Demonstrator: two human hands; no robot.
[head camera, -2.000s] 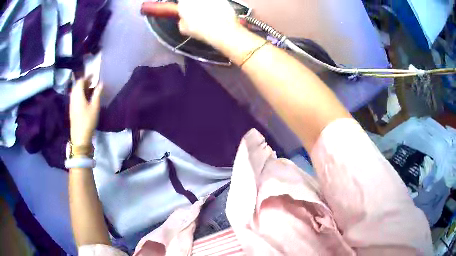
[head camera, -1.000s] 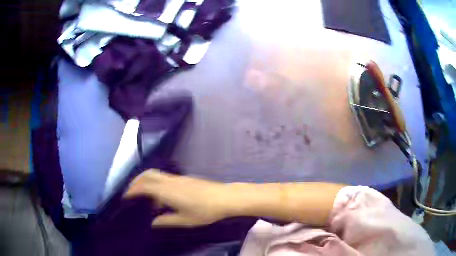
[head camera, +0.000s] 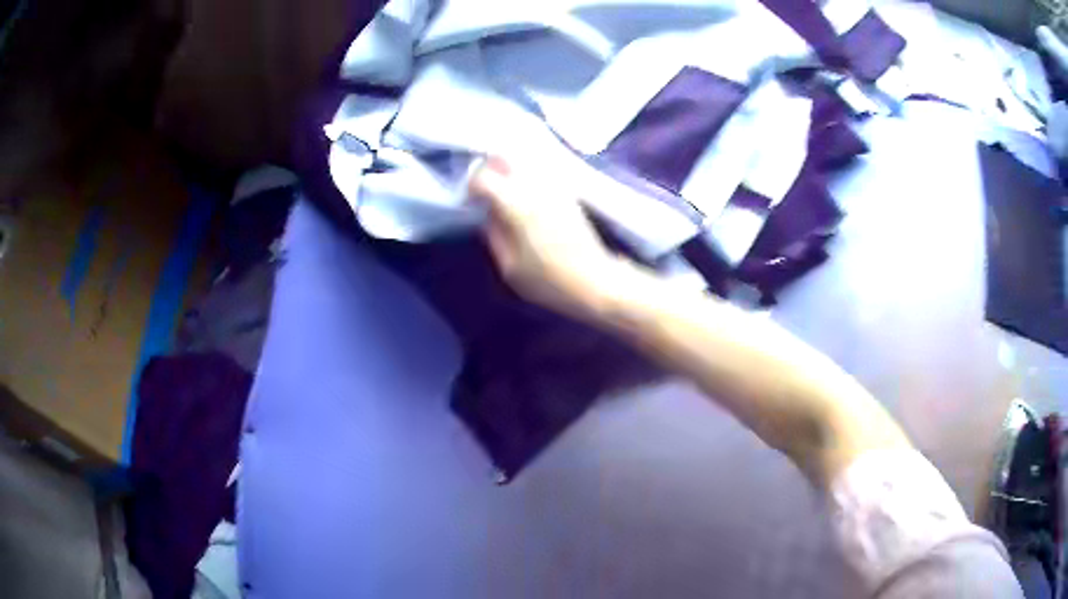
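Observation:
A purple garment (head camera: 539, 363) with pale grey-blue interlining (head camera: 515, 82) lies in a heap at the table's upper left. My right hand (head camera: 539, 240) reaches in from the lower right. Its fingers are on the pale layer at the heap's near side, and they look closed on an edge of the cloth, a little blurred. A purple corner of the garment hangs towards me below my wrist. My left hand is not in view.
The blue-purple pressing table (head camera: 351, 468) has its left edge near the picture's left third. The iron (head camera: 1025, 480) is cut off at the right edge. A dark cloth piece (head camera: 1021, 240) lies at the right. A cardboard box (head camera: 82, 293) and purple cloth (head camera: 187, 456) are left of the table.
The view has swung left. My right hand has moved from the near side of the table to the heap. The iron now shows only at the right edge. My left hand has gone out of view.

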